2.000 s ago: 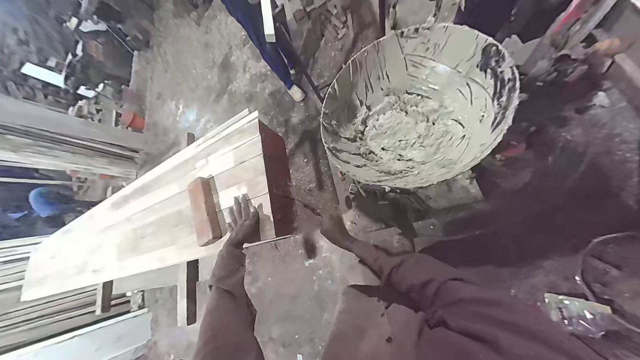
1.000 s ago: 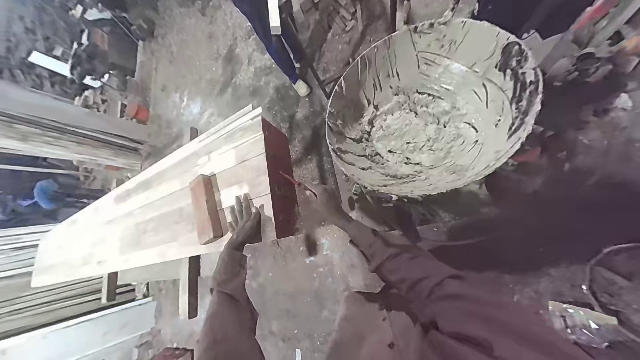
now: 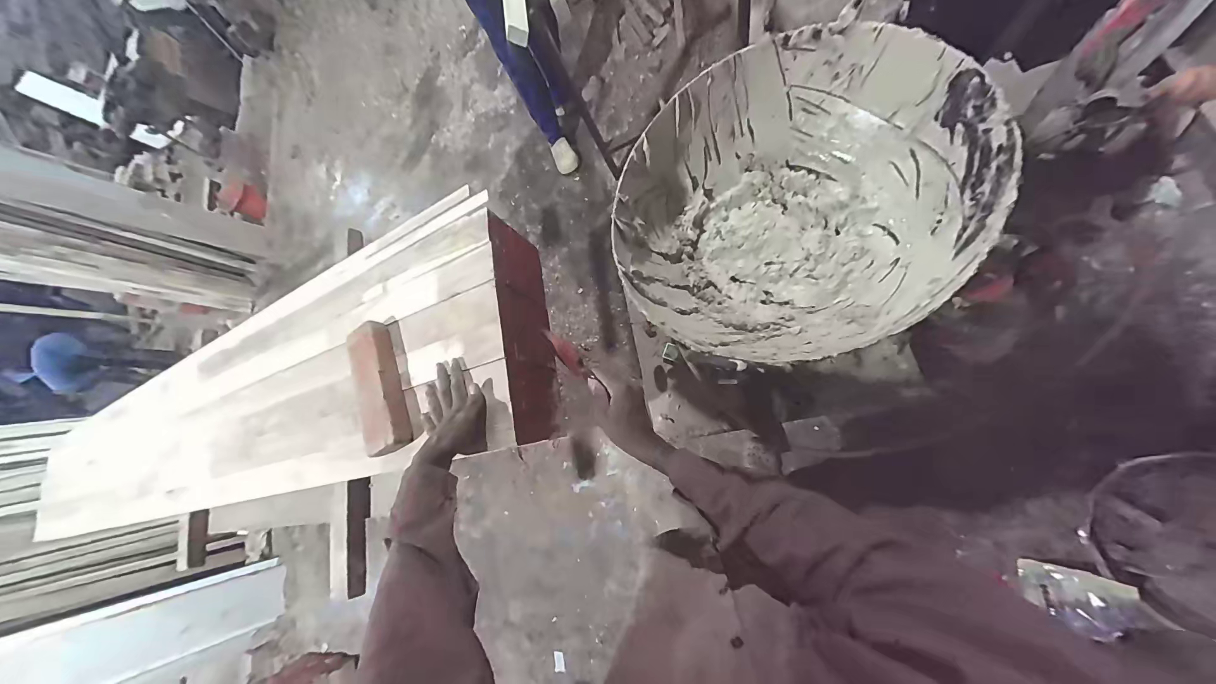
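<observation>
A stack of long pale wooden boards (image 3: 285, 380) reaches from the left to the middle, its near end face (image 3: 524, 332) coated dark red. My left hand (image 3: 456, 413) rests flat on the top boards near that end, fingers spread, holding nothing. Just left of it a reddish-brown block (image 3: 380, 389), like a brick or a piece of wood, lies on the boards. My right hand (image 3: 619, 404) is right of the red end face and holds a small red-tipped tool (image 3: 567, 353), perhaps a brush. The tip is close to the face; whether it touches cannot be told.
A large round basin (image 3: 817, 190) crusted with pale material stands at the upper right. A person's leg in blue trousers (image 3: 532, 85) shows at the top. Another person in a blue cap (image 3: 59, 363) is at the far left. More boards (image 3: 123, 237) lie at left; wooden supports (image 3: 351, 537) hold the stack.
My right hand has moved up along the red end face since the earliest frame, and the red tool shows more plainly. My left hand has stayed on the boards beside the block.
</observation>
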